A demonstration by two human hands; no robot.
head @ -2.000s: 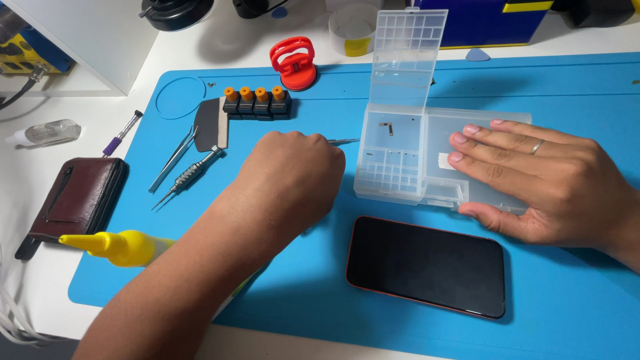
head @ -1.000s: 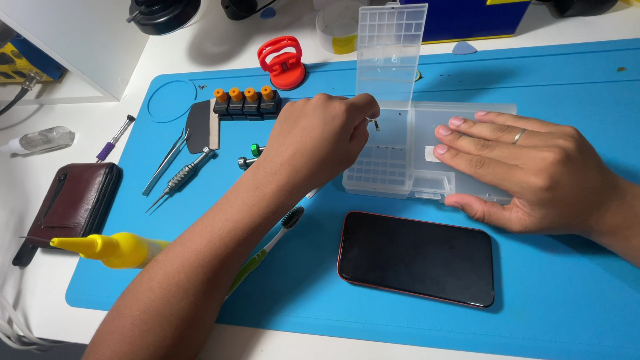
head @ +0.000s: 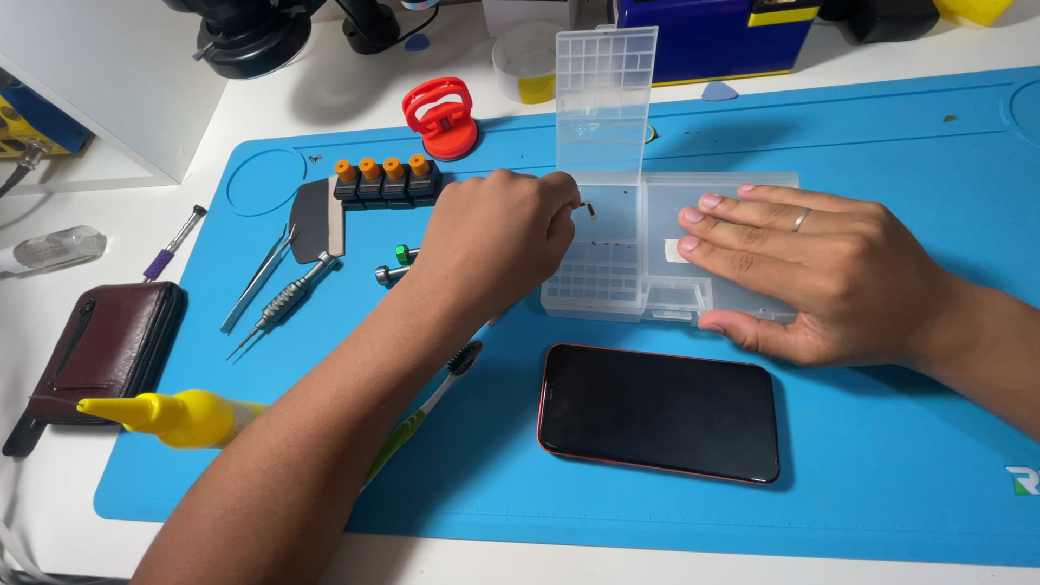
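Note:
The clear plastic compartment box [head: 720,185] lies on a blue work mat, its left lid [head: 605,106] standing raised. My left hand [head: 508,231] is closed above the box's left edge, its fingertips pinching a thin tool mostly hidden by the fingers. Just beyond these fingertips is a small dark part [head: 591,211], over the left compartment; whether it is gripped or resting is unclear. My right hand [head: 800,272] lies flat on the closed right side of the box, fingers slightly spread and thumb at the front edge. A smartphone [head: 660,413] with red edges lies in front of the box, dark screen up.
Tweezers [head: 258,280], a fine-tipped metal tool [head: 284,305] and a red suction cup [head: 443,122] sit on the mat's left. Orange-topped black holders [head: 390,183] stand behind my left hand. A yellow nozzle bottle [head: 191,416] and a toothbrush [head: 418,410] lie beside my left forearm.
Two seconds ago my left hand was left of the box, with a thin metal tip showing; it has moved right to the open compartment. My right hand has stayed on the box.

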